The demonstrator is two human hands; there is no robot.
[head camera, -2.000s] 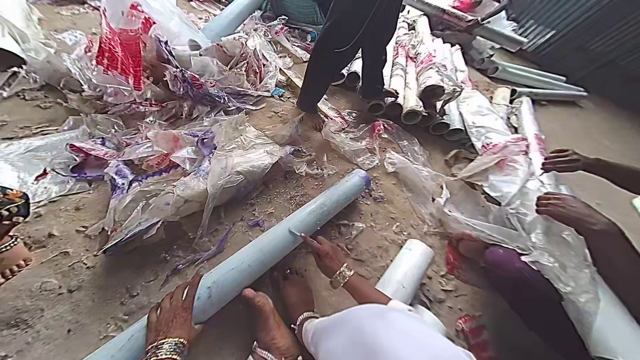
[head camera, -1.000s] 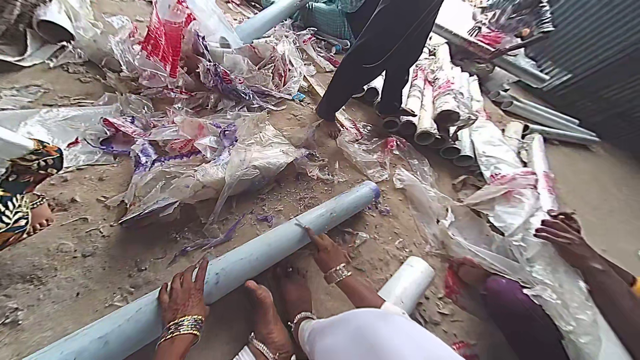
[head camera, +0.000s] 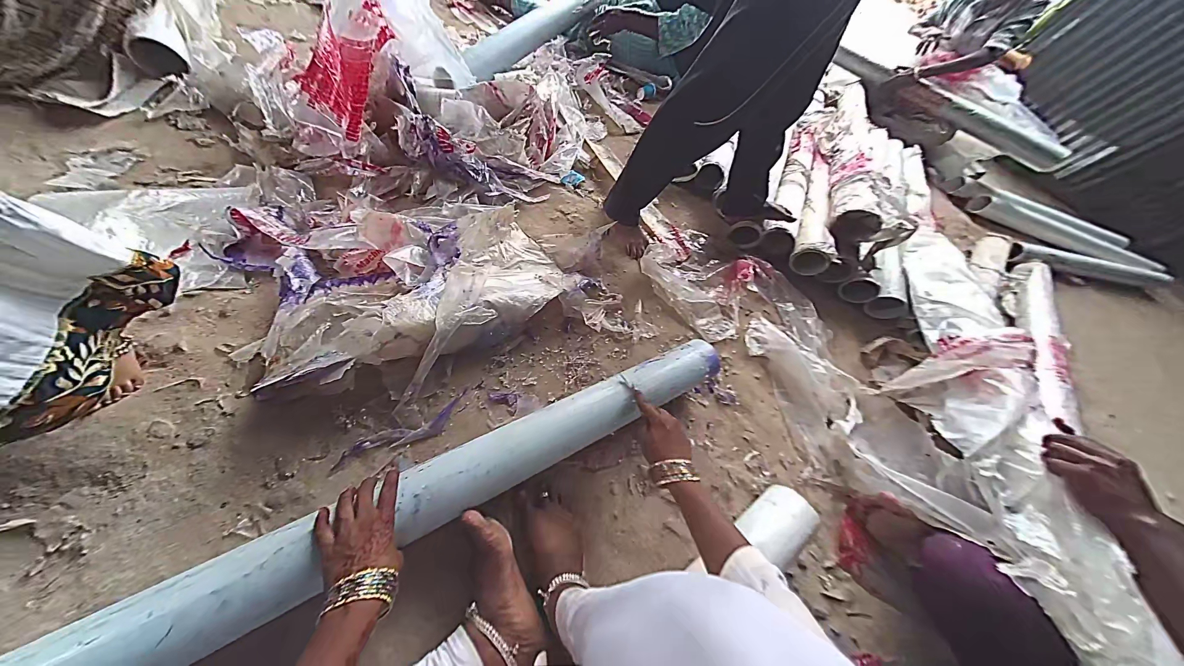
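A long pale blue-grey plastic pipe (head camera: pixel 499 462) lies on the dirt, running from the lower left to a far end with purple on its rim. My left hand (head camera: pixel 359 527), with several bangles at the wrist, rests on top of the pipe, fingers spread. My right hand (head camera: pixel 661 430) is nearer the far end, its index finger stretched to the pipe's side. A small dark mark or thin thing shows at that fingertip; whether the hand holds something cannot be told, as its other fingers are curled and partly hidden. My bare feet are beside the pipe, between my hands.
Torn plastic film (head camera: pixel 398 296) lies in heaps beyond the pipe. A white pipe piece (head camera: pixel 779 525) is right of my knee. Wrapped pipes (head camera: pixel 819 213) lie at the upper right. A person in dark trousers (head camera: pixel 731 92) stands ahead; another person's hand (head camera: pixel 1101 476) touches film-wrapped pipe at right.
My right hand has moved along the pipe toward its far end. My left hand stays on the pipe. At the left edge, more of a person's white and patterned clothing shows.
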